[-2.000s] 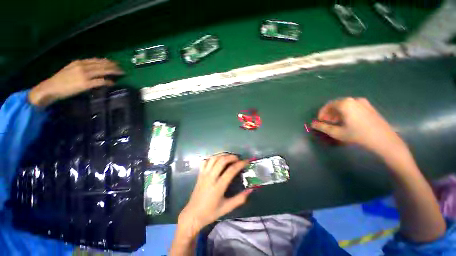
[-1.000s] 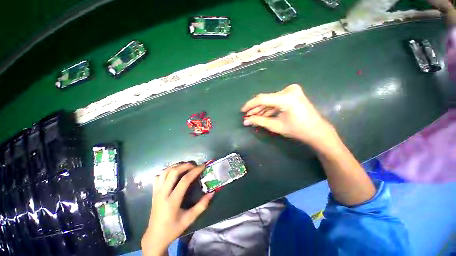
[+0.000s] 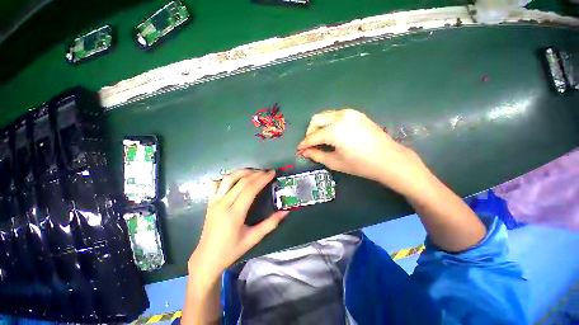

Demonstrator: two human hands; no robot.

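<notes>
A half-built handset (image 3: 305,190) lies on the dark green bench, silver and green inside. My left hand (image 3: 238,212) holds its left end between thumb and fingers. My right hand (image 3: 349,143) is just above the handset, thumb and forefinger pinched together at a small red part (image 3: 301,152). Another red sliver (image 3: 286,167) shows at the handset's upper edge. A loose pile of red parts (image 3: 270,122) lies beyond the handset. More red bits show behind my right hand, partly hidden by it.
Two handsets, one at the upper left (image 3: 140,170) and one below it (image 3: 145,240), lie beside a black blister tray (image 3: 63,209). Handsets (image 3: 162,24) ride the green belt beyond the whitish rail (image 3: 286,46). Dark units (image 3: 557,70) lie far right, near a person's pink smock (image 3: 546,190).
The belt handsets have shifted in view. My right hand has come closer to the held handset, which has turned more level. My left hand still holds it.
</notes>
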